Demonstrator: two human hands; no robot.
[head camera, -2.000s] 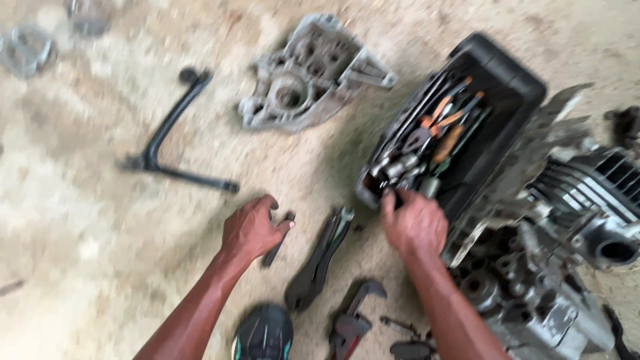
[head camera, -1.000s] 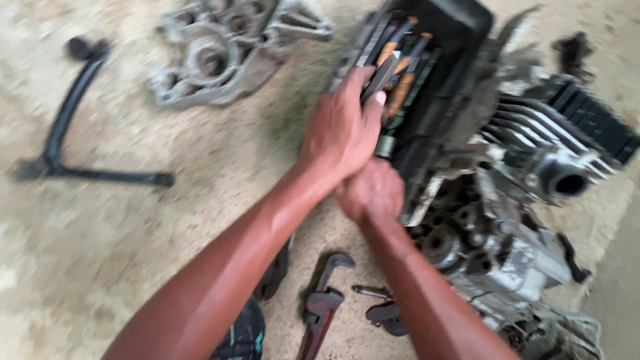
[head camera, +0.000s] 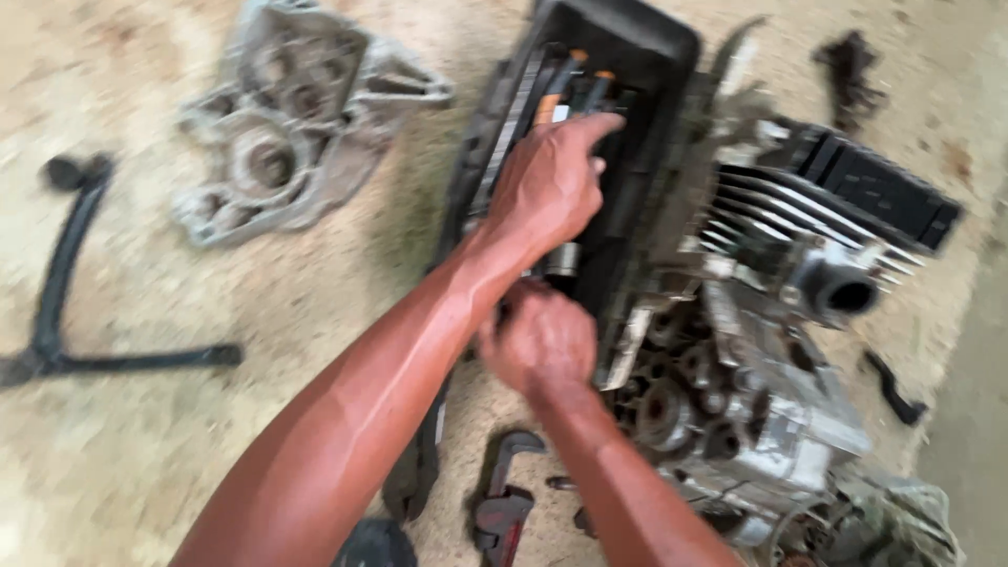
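A black plastic toolbox (head camera: 657, 39) lies open, with orange-handled tools (head camera: 549, 106) and a metal socket (head camera: 565, 260) inside. Over these tools reaches my left hand (head camera: 551, 177), its index finger extended; whether its other fingers hold anything is hidden. My right hand (head camera: 545, 335) is curled at the box's near end, below my left forearm, and its grip is blurred. Beneath the hands, on the floor, are a pipe wrench (head camera: 504, 504) and a dark tool (head camera: 413, 472) partly covered by my left forearm.
Left of the box lies a cast metal engine cover (head camera: 315, 142); farther left is a black bent metal lever (head camera: 59, 276). A finned engine cylinder (head camera: 795, 220) and an engine crankcase (head camera: 740, 409) crowd the right side. A small black curved part (head camera: 894, 390) is beyond them.
Two seconds ago my left hand was above the floor beside a small dark tool; it has moved right, over the toolbox. My right hand remains at the box's near end.
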